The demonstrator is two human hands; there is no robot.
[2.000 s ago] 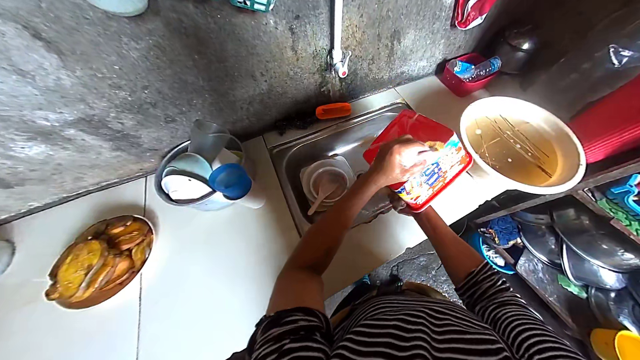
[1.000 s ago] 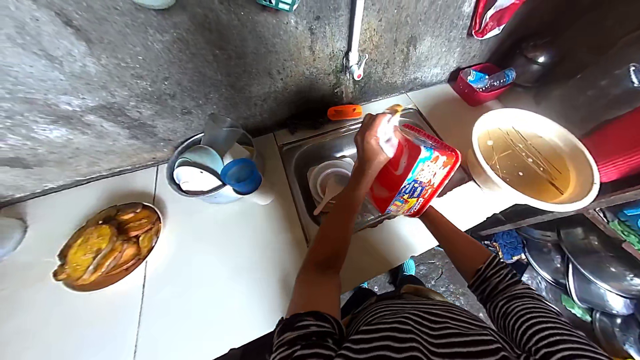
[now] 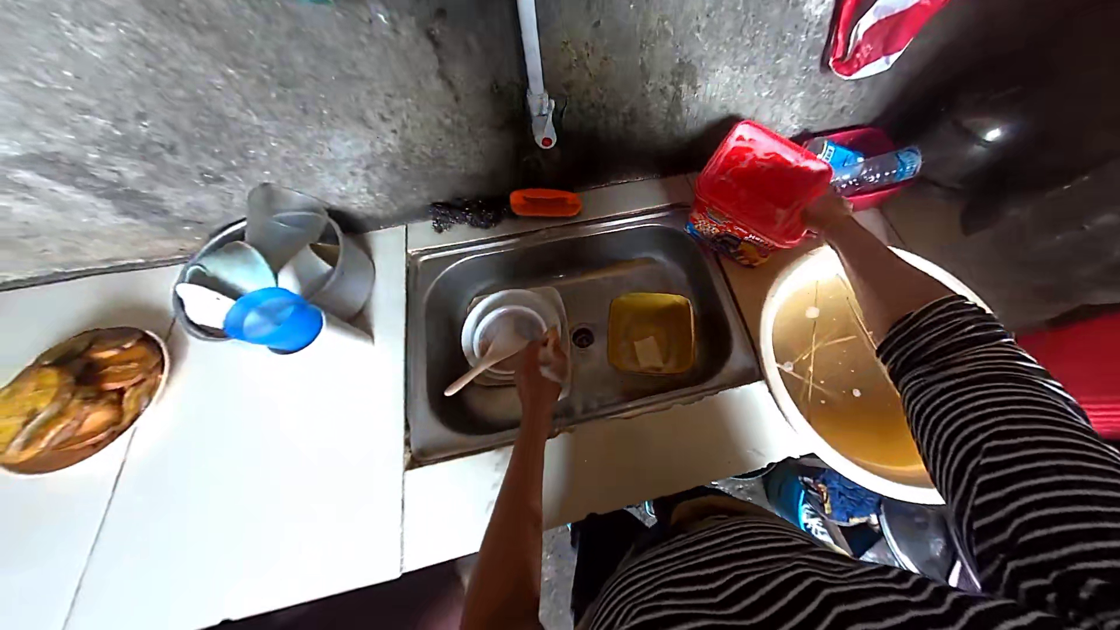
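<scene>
My right hand (image 3: pixel 827 213) grips the edge of a red plastic container (image 3: pixel 763 184) with printed sides, held tilted at the sink's back right corner. In the sink (image 3: pixel 604 254), my left hand (image 3: pixel 542 359) is at the right side of stacked white bowls (image 3: pixel 506 328); something pale shows at its fingers, and its exact hold cannot be made out. A light-coloured spoon or spatula (image 3: pixel 481 372) rests across the bowls. A yellow square container (image 3: pixel 651 334) with a pale piece inside lies right of the drain (image 3: pixel 582 337).
A white basin (image 3: pixel 774 350) of brownish water stands right of the sink, under my right forearm. Left are a pot (image 3: pixel 357 280) of cups and a blue cup (image 3: pixel 273 319), then a bowl of food (image 3: pixel 164 372). An orange dish (image 3: pixel 545 203) and faucet (image 3: pixel 536 105) are behind.
The red container has moved from over the sink to its back right corner. My left hand has left it and is down at the bowls. The yellow container now shows in the sink.
</scene>
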